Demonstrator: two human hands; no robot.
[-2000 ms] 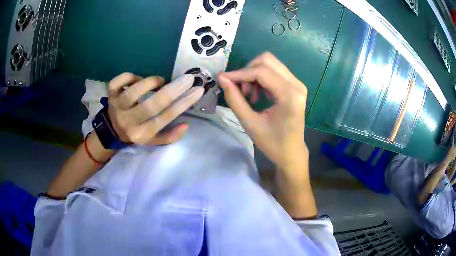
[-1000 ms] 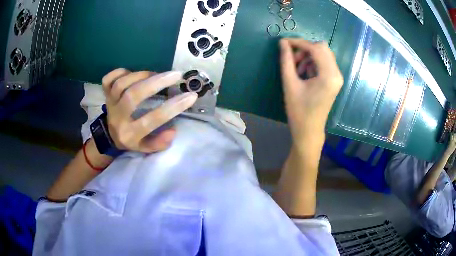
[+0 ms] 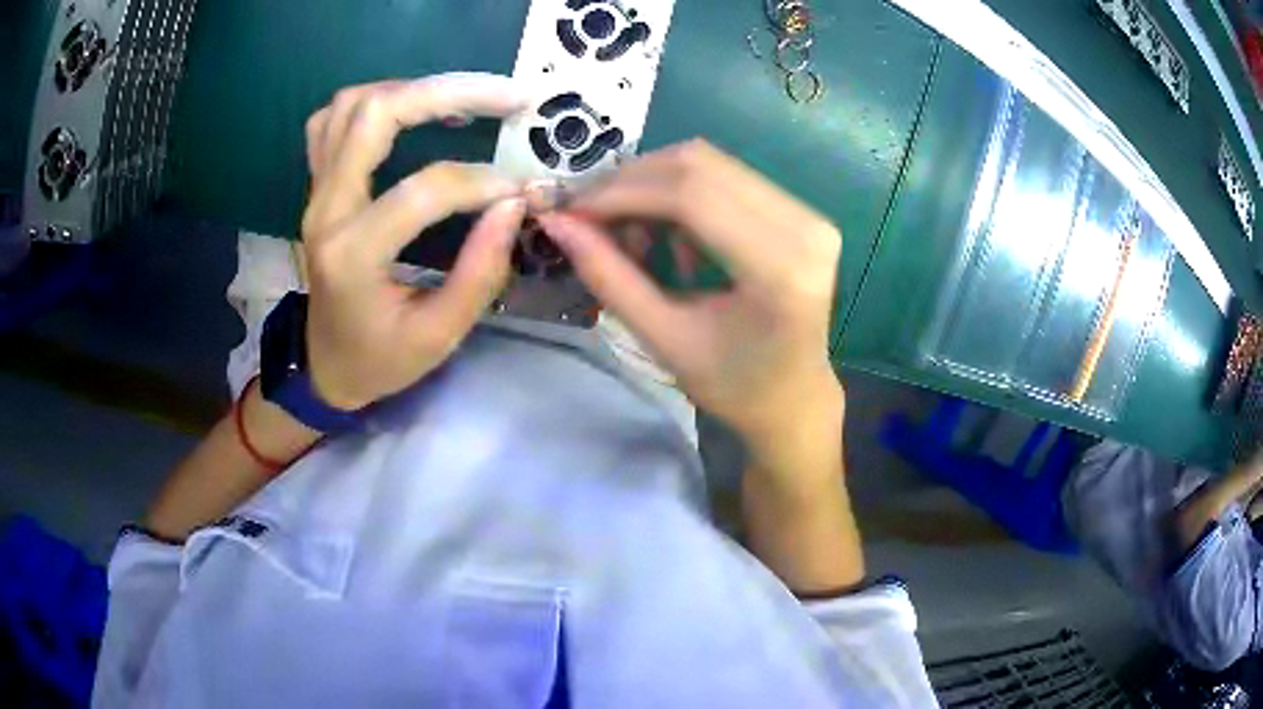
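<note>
A silver metal panel with round cut-outs (image 3: 572, 130) lies on the green bench, its near end at my body. My left hand (image 3: 392, 229) and my right hand (image 3: 706, 277) meet fingertip to fingertip over its nearest cut-out. They pinch a small ring (image 3: 542, 197), thin, blurred and partly hidden by the fingers. The nearest cut-out is mostly hidden below the hands. Several loose thin rings, some coppery, lie on the bench (image 3: 794, 56) right of the panel.
A stack of similar panels (image 3: 63, 139) stands at the left. A clear plastic sheet or tray (image 3: 1025, 263) with an orange-brown rod (image 3: 1104, 326) lies at the right. Blue stool (image 3: 970, 464), another person's sleeve (image 3: 1170, 554) and black wire rack (image 3: 1032, 672) are lower right.
My right hand has come back left from near the loose rings to the panel. My left fingers have moved from lying across the panel to a pinch meeting my right fingertips.
</note>
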